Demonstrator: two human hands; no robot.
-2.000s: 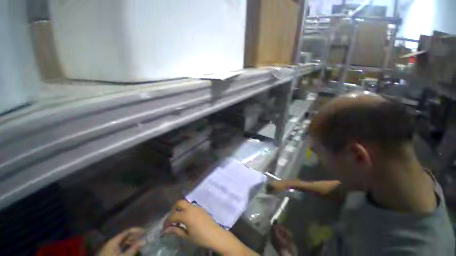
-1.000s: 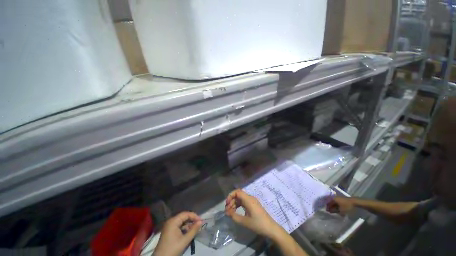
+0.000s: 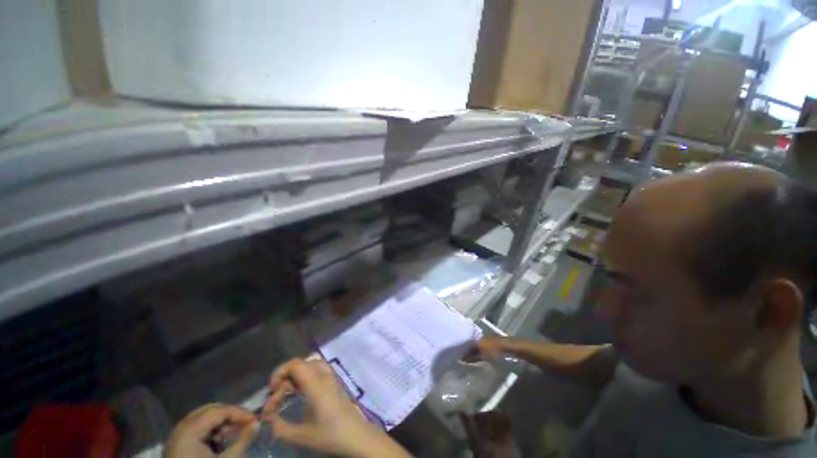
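Observation:
My left hand (image 3: 213, 431) and my right hand (image 3: 313, 410) are close together at the bottom of the head view. Their fingertips pinch the top edge of a clear plastic bag (image 3: 279, 440), which is partly cut off by the lower edge. What is in the bag cannot be made out. A clipboard with a printed sheet (image 3: 403, 349) lies just right of my right hand. A red plastic bin (image 3: 67, 431) stands at the lower left, cut off by the frame.
A second person (image 3: 708, 313) leans in from the right, with one hand (image 3: 484, 347) at the sheet's right edge. A white tray (image 3: 503, 386) holds clear bags there. A shelf beam (image 3: 296, 183) crosses above my hands, carrying a white box (image 3: 296, 54) and a brown carton (image 3: 542, 58).
The view has turned right, bringing the second person's head fully in. My hands, apart over the bag a second ago, have come together at its edge.

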